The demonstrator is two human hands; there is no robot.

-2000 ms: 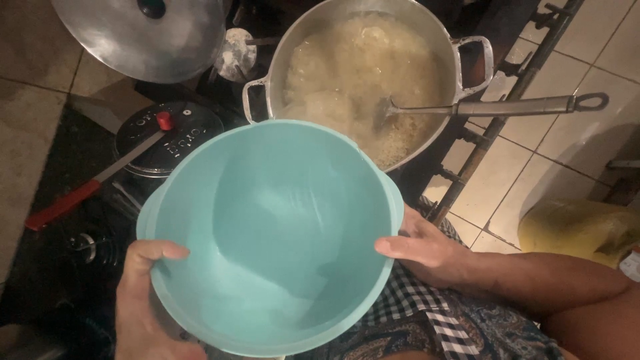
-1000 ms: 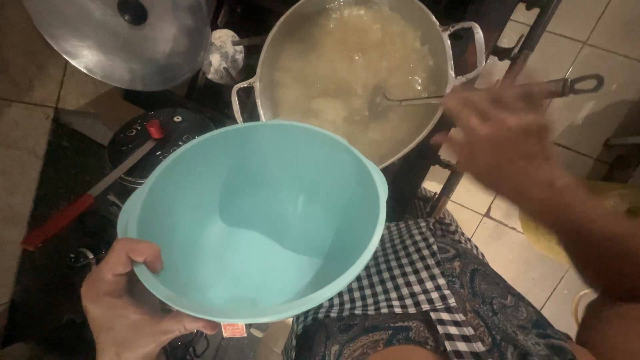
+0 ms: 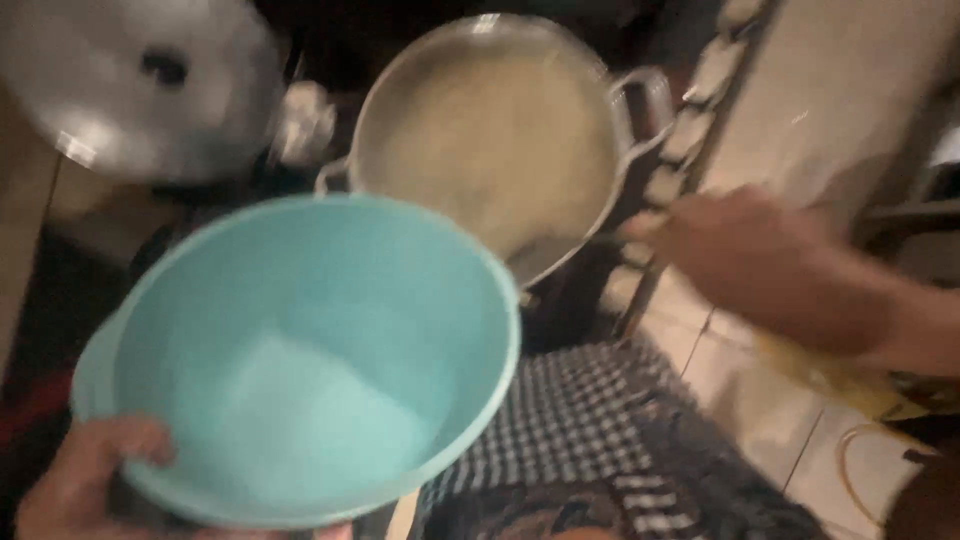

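Observation:
An empty turquoise plastic bowl (image 3: 300, 360) is tilted toward me, its rim gripped at the lower left by my left hand (image 3: 97, 480). Behind it stands a two-handled metal pot (image 3: 619, 161) holding a pale, cloudy food (image 3: 495, 135). My right hand (image 3: 750, 255), blurred, is closed around the handle of a metal spoon or ladle (image 3: 540, 251), whose head lies at the pot's near right edge. The end of that handle is hidden by the hand.
A large metal lid (image 3: 142, 105) with a dark knob lies at the upper left. Beside it is a crumpled whitish thing (image 3: 304, 124). A dark stove edge runs right of the pot, above the tiled floor (image 3: 742, 382).
My right hand has left the bowl's rim and taken hold of the utensil's handle. The utensil's head has moved toward the pot's near edge. My left hand still holds the bowl.

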